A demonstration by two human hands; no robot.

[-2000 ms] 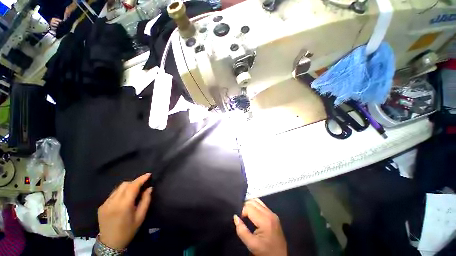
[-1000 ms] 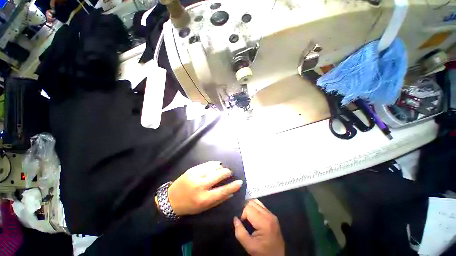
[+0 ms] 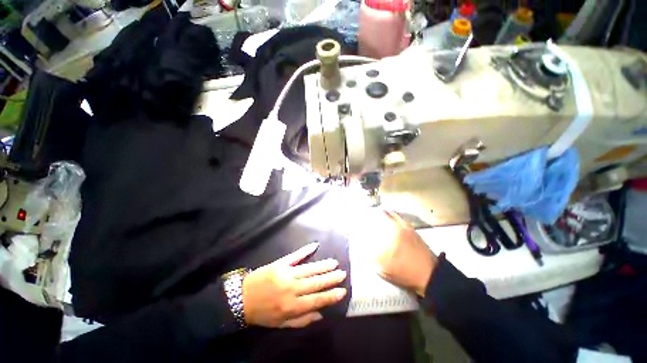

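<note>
The black cut panel point(image 3: 156, 205) lies wide over the machine table, its upper right part running to the needle area in bright glare. My left hand point(image 3: 291, 289) lies flat on the panel near its right edge, fingers spread, a metal watch at the wrist. My right hand point(image 3: 403, 254) is on the white table just right of the panel edge, below the foot, fingertips lost in glare. Whether it holds anything cannot be told. The cream sewing machine point(image 3: 440, 106) stands above both hands. Its presser foot and needle are washed out by light.
The white lamp point(image 3: 263, 157) hangs left of the machine head. Black scissors point(image 3: 489, 232) and a purple pen point(image 3: 529, 242) lie right of my right hand, beside a clear notions tray point(image 3: 578, 230). A blue thread tassel point(image 3: 528, 181) hangs above them. A black bundle point(image 3: 152, 67) lies beyond the panel.
My right hand has moved up from the panel's lower corner to the table near the foot. My left hand came onto the panel's right side and stays there. The view has shifted, showing more behind the machine.
</note>
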